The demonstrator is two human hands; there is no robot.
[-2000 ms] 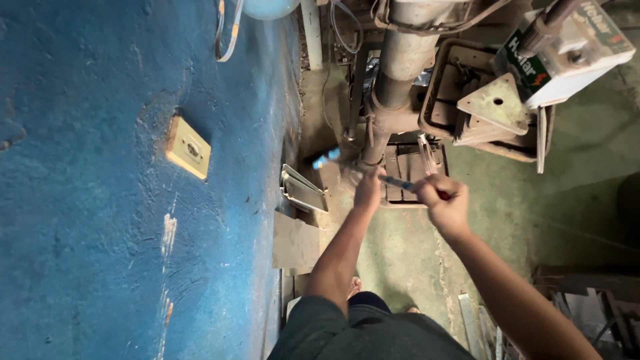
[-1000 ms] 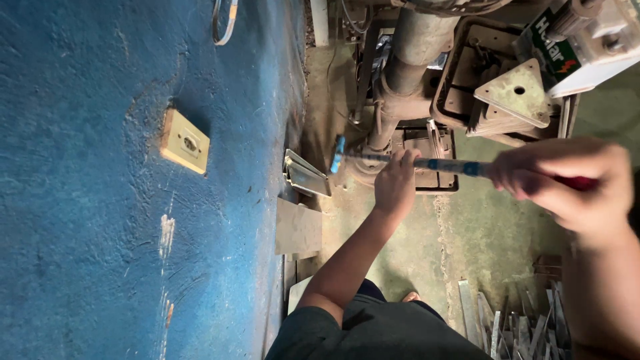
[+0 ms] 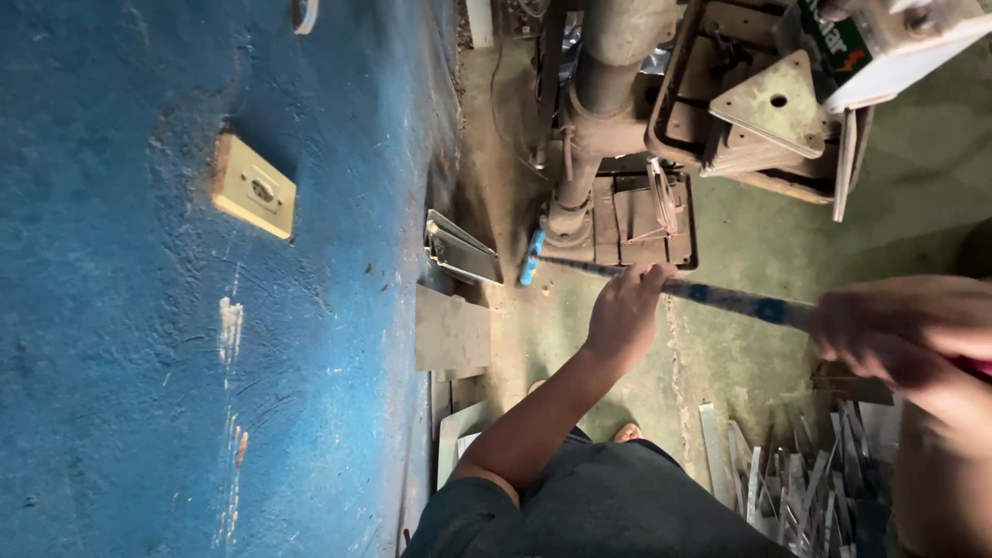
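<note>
My left hand (image 3: 629, 310) is closed around the middle of a long patterned broom handle (image 3: 732, 301). Nearer the camera, at the right, my right hand (image 3: 899, 333) grips the same handle by its upper end, where a bit of red shows; this hand is blurred. The handle slants down to a light-blue broom head (image 3: 532, 257) close to the floor, beside the base of a metal post. Its bristles cannot be made out.
A blue wall (image 3: 333, 372) with a cream socket (image 3: 256, 186) runs along the left. Metal sheets (image 3: 453, 329) lean at its foot. A metal post (image 3: 604, 93), trays of plates (image 3: 674, 124), a battery (image 3: 891, 46) and metal strips (image 3: 798, 480) stand about the green floor (image 3: 721, 372).
Both hands stay on the handle. My right hand has moved right and closer to the camera since the earliest frame. The broom head has gone from left of the post, by the wall, to the post's base.
</note>
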